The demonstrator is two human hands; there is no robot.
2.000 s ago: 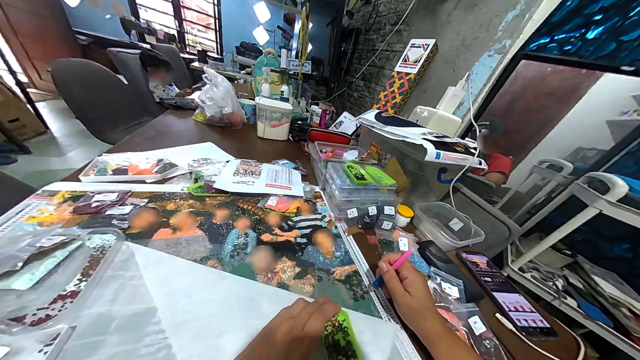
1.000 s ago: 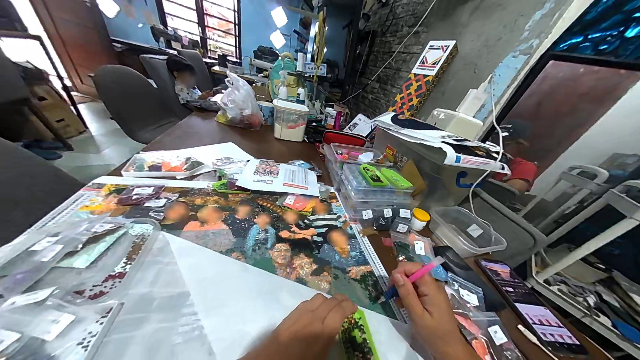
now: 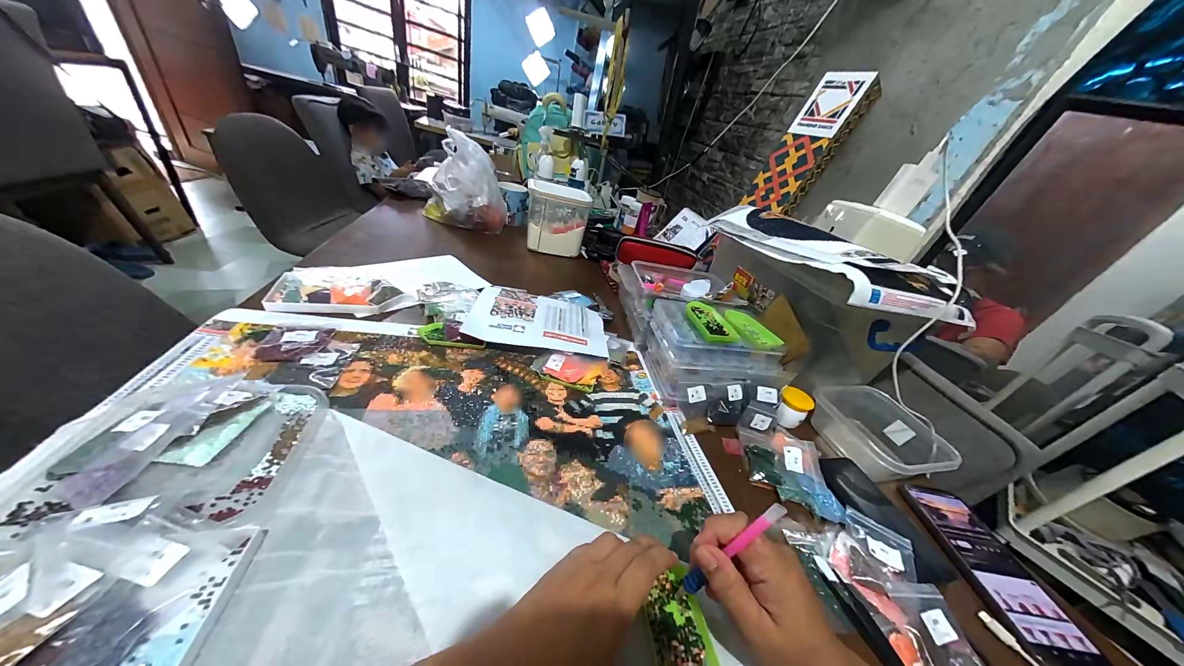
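Observation:
My right hand grips a pink diamond-painting pen, its dark blue tip down at the edge of a green bead tray. The tray holds dark and mixed small beads. Beside it, my left hand lies with its fingers against the tray's upper left edge; whether they pinch it is hidden. Under both hands spreads a diamond-painting canvas showing a group of people, its lower part covered by white backing paper.
Clear trays with bead bags lie at left. At right are stacked plastic boxes, bead bags, a yellow-lidded jar, an empty plastic container and a phone. A seated person is at the back, another person at right.
My right hand has moved left with the pen, from over the canvas's right edge to the green tray. My left hand stays beside the tray.

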